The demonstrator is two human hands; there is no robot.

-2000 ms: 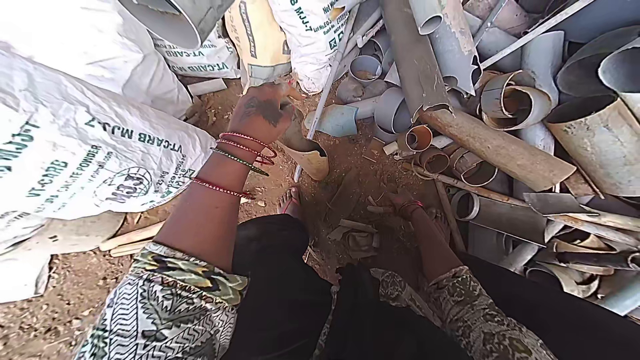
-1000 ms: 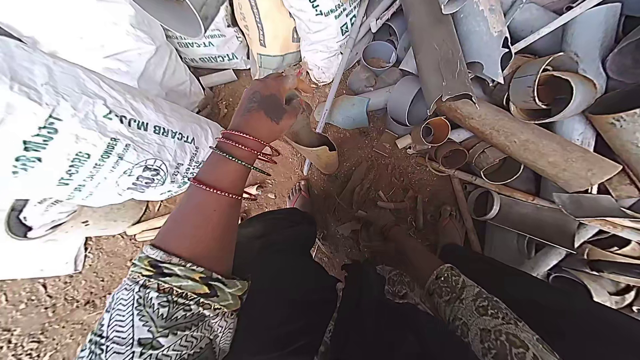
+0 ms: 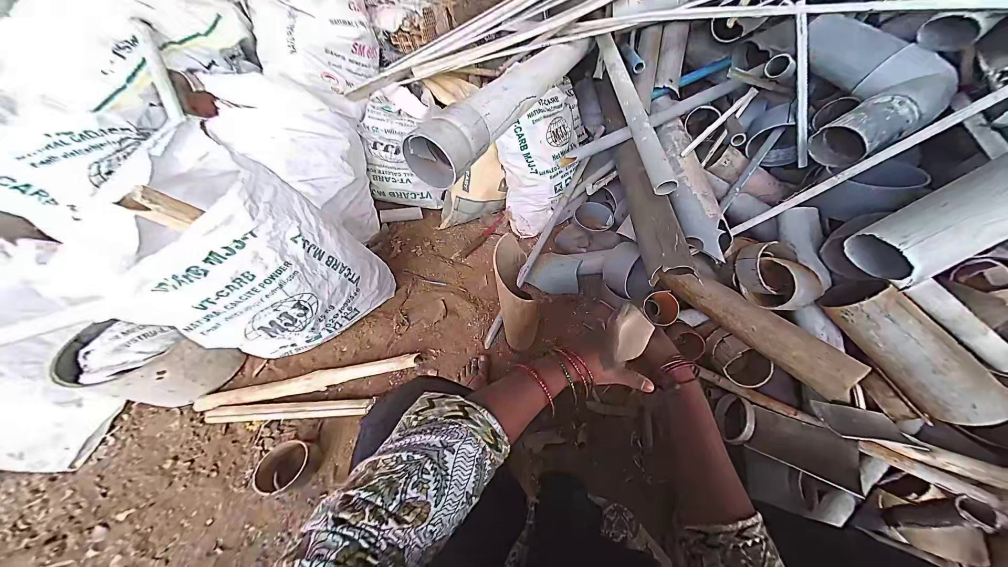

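My left hand (image 3: 602, 358), blurred and with red and green bangles at the wrist, reaches across beside my right hand (image 3: 657, 346), which is largely covered. A pale, flat broken piece (image 3: 632, 332) lies between the hands, touching the left one; which hand grips it is unclear. Left of them, a curved tan piece of cut pipe (image 3: 517, 307) stands upright on the soil. A short orange-lined pipe end (image 3: 661, 308) lies just beyond my right hand.
Grey and brown plastic pipes (image 3: 772, 331) are heaped at the right. Printed white sacks (image 3: 283, 276) stand at the left. A wide grey pipe (image 3: 496, 110) juts over the sacks ahead. Light strips (image 3: 307, 382) and a pipe ring (image 3: 285, 467) lie on the soil.
My left hand has left the curved pipe piece and moved right and toward me, beside my right hand. A pale piece now shows between them. The view has tilted up.
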